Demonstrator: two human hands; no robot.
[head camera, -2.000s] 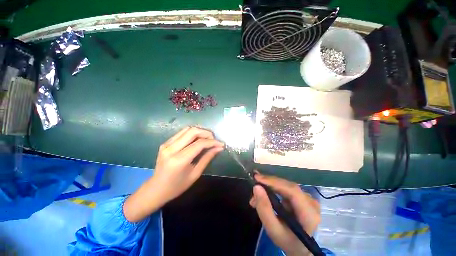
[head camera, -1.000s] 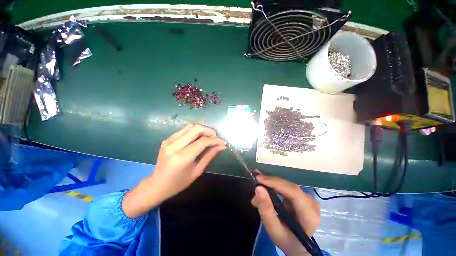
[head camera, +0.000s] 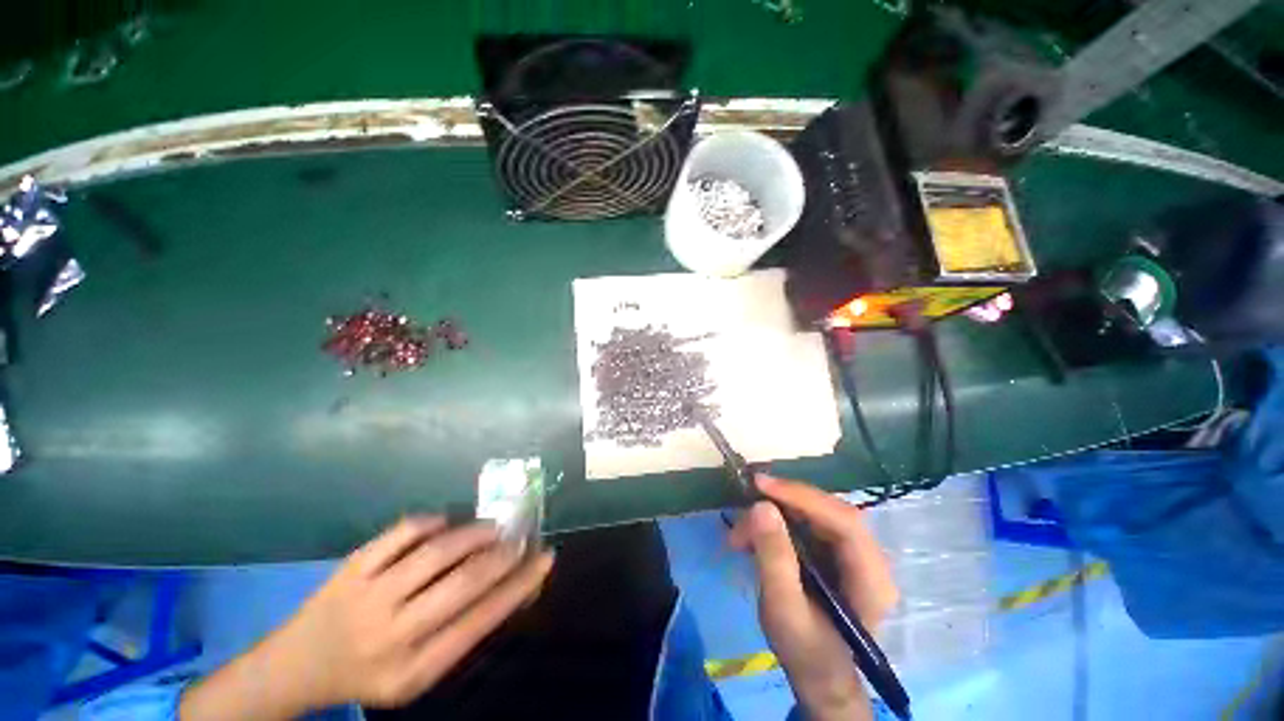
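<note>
My left hand is at the front edge of the mat, its fingertips at a small pale circuit board. The fingers hide the board's near part. My right hand grips a black soldering iron. The iron's tip reaches the right side of a grey-brown pile of small metal parts. The pile lies on an off-white sheet. A loose pile of dark-red components lies on the green mat to the left.
A fume fan and a white cup of silvery parts stand behind the sheet. The soldering station, with lit indicator and cables, and a yellow sponge are at the right. A spool lies farther right. Foil pieces lie far left.
The view has shifted right. The iron's tip has moved from beside the board to the metal parts. My left hand is now at the mat's front edge, and the board's white glare has faded.
</note>
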